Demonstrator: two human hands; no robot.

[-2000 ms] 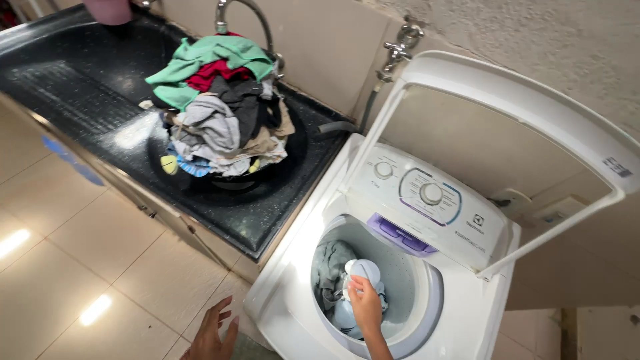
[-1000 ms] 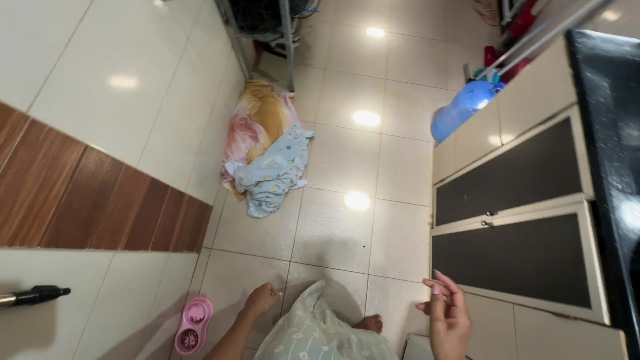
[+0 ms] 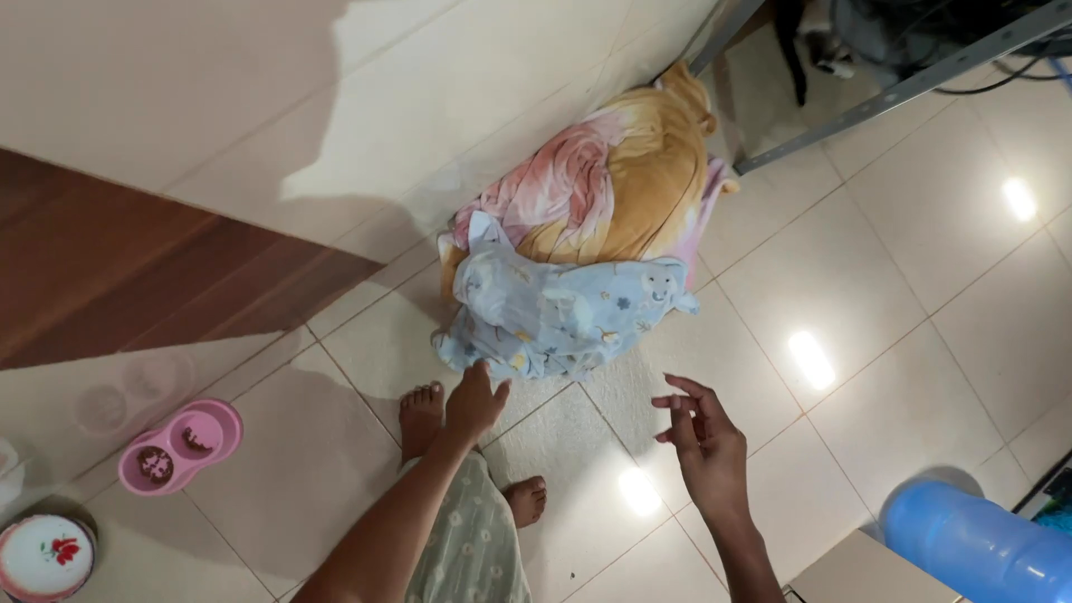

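On the tiled floor by the wall lies a heap of fabric: a mustard-yellow and pink blanket (image 3: pixel 657 180) with a light blue printed cloth (image 3: pixel 569 310) on its near side. My left hand (image 3: pixel 476 406) reaches over the near edge of the blue cloth, fingers apart and nothing in them; whether the fingertips touch it, I cannot tell. To the right of the heap, my right hand (image 3: pixel 703 440) hangs above the floor tiles, its fingers loosely bent and apart, holding nothing.
A pink double pet bowl (image 3: pixel 197 440) with kibble and a round container with a flowered lid (image 3: pixel 46 557) stand at lower left. A metal shelf leg (image 3: pixel 879 100) is at upper right, with an animal's dark tail near it. A large blue water bottle (image 3: pixel 963 536) lies at lower right.
Two seconds ago the view showed a washing machine with a hand in its drum; it has since turned to the floor. The cloth heap is now much closer, and my left hand has reached towards it.
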